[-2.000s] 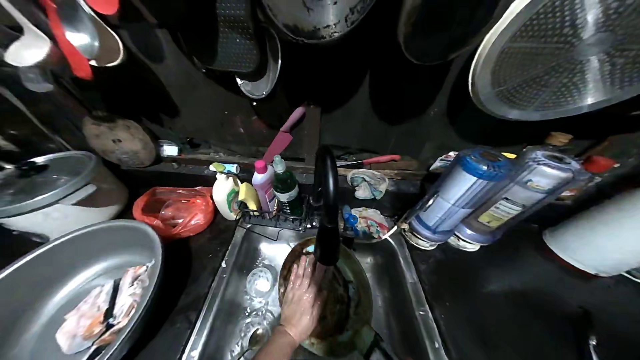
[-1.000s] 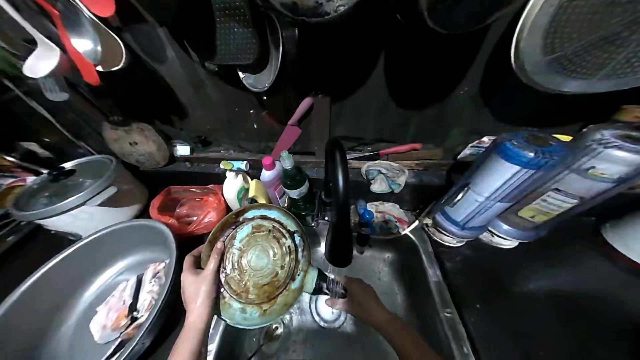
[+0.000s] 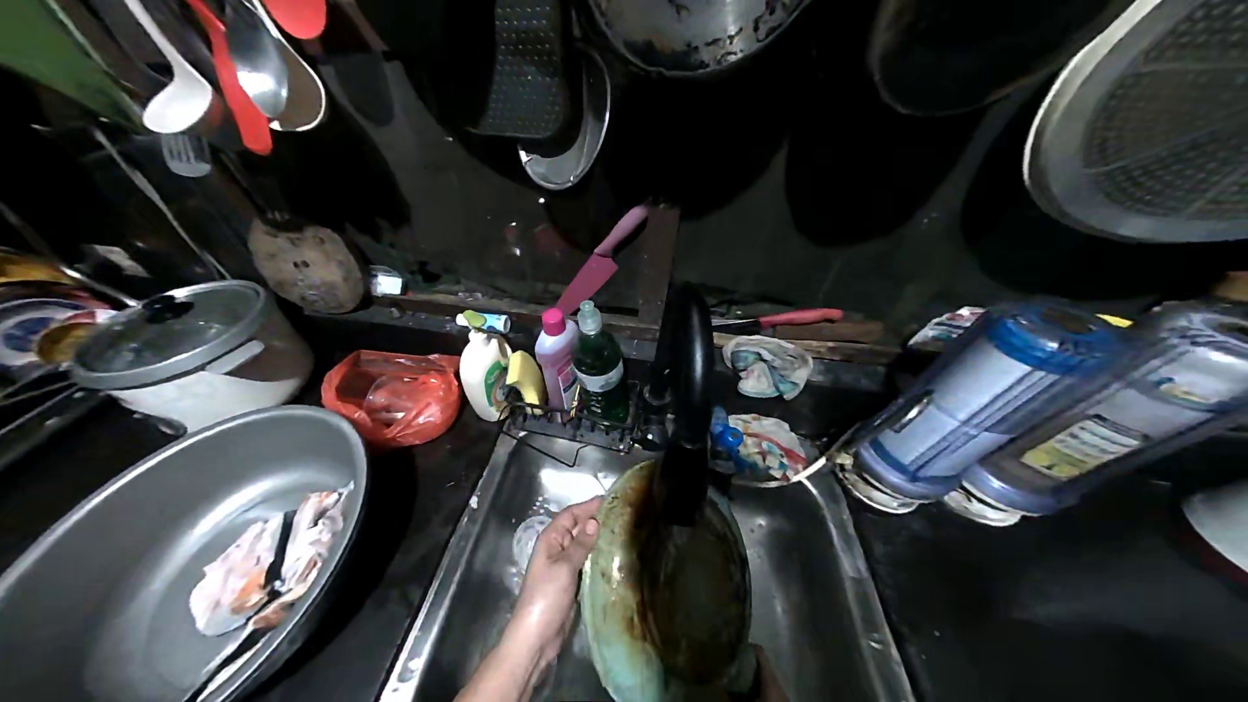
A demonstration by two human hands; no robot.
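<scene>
A stained, pale green frying pan [image 3: 624, 595] is held tilted over the stainless steel sink [image 3: 809, 575], below the black faucet [image 3: 690, 390]. My left hand [image 3: 561, 561] grips the pan's left rim, thumb near the edge. Only a small part of my right hand [image 3: 765, 678] shows at the bottom edge, by the pan's lower right side; its fingers are hidden. The pan's brown, burnt-looking surface is partly behind the faucet. Left of my left hand, a clear round item [image 3: 529, 546] lies in the sink.
Behind the sink stand a wire rack [image 3: 575, 429], a green bottle [image 3: 600, 375], a pink bottle [image 3: 557, 361] and a yellow sponge [image 3: 525, 380]. A large grey pan [image 3: 127, 517] holding raw meat [image 3: 244, 575] is at left, near a red plastic bag [image 3: 392, 395]. Water filter housings [image 3: 994, 390] lean at right.
A second ago the pan's stained round underside faced me left of the faucet; now it is turned more on edge beneath the faucet. My right hand has moved down, mostly out of view.
</scene>
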